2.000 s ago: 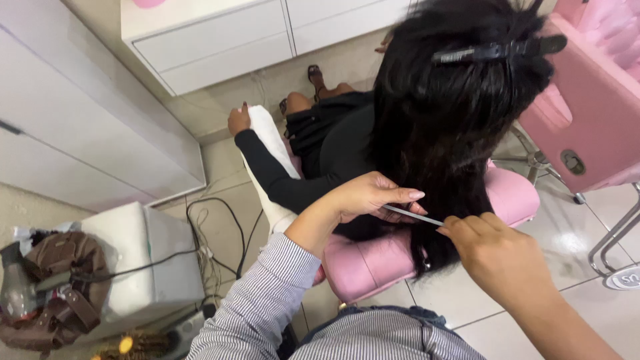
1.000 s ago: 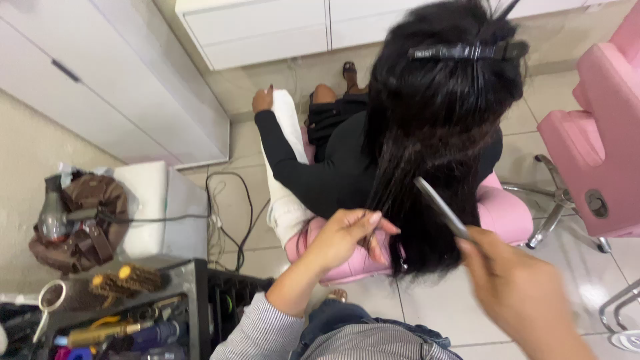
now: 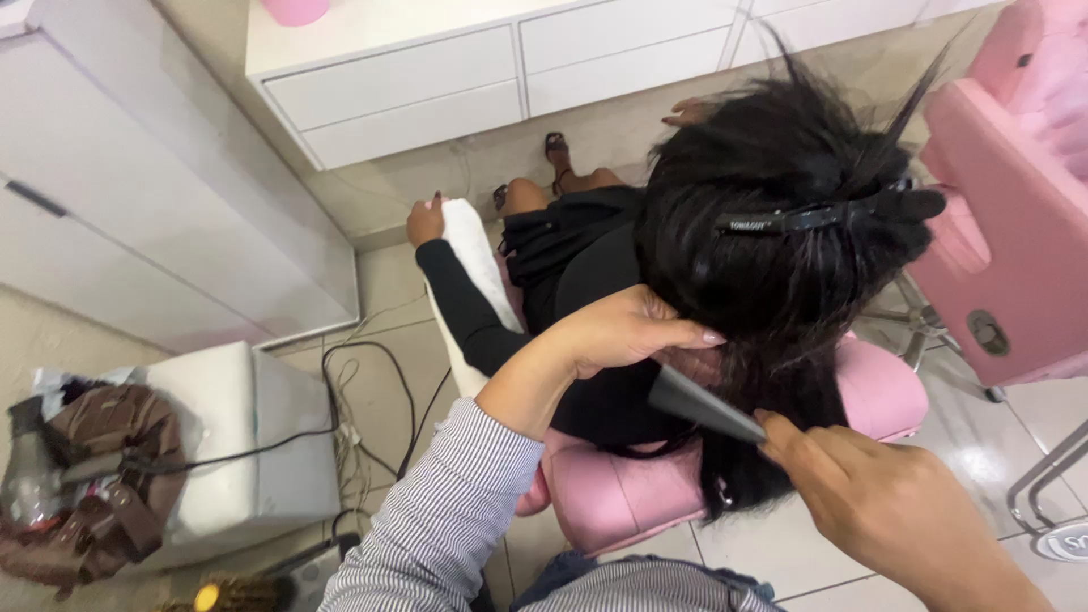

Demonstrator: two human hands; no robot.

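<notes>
A person with long black hair point(image 3: 765, 272) sits in a pink padded chair point(image 3: 625, 489), facing away from me. A black hair clip point(image 3: 790, 219) lies across the back of the head. My left hand point(image 3: 625, 331) is at the nape, its thumb and fingers closed on a section of hair beside the neck. In my right hand point(image 3: 858, 476) is a grey comb point(image 3: 701, 404), slightly blurred, which points up and left toward the space just below my left hand. Loose hair hangs down behind the comb over the chair back.
White drawers point(image 3: 408, 93) line the wall ahead. Another pink chair point(image 3: 1011, 246) stands at right. At left are a tall cabinet point(image 3: 144, 187) and a white stool point(image 3: 229, 442) bearing a brown bag point(image 3: 127, 459) and a hair dryer point(image 3: 30, 476). Black cables point(image 3: 399, 365) trail on the floor.
A second ago my left hand was lower, beside the hanging hair, with its fingers apart; now it is up at the nape. The comb has moved from over the hair to below my left hand.
</notes>
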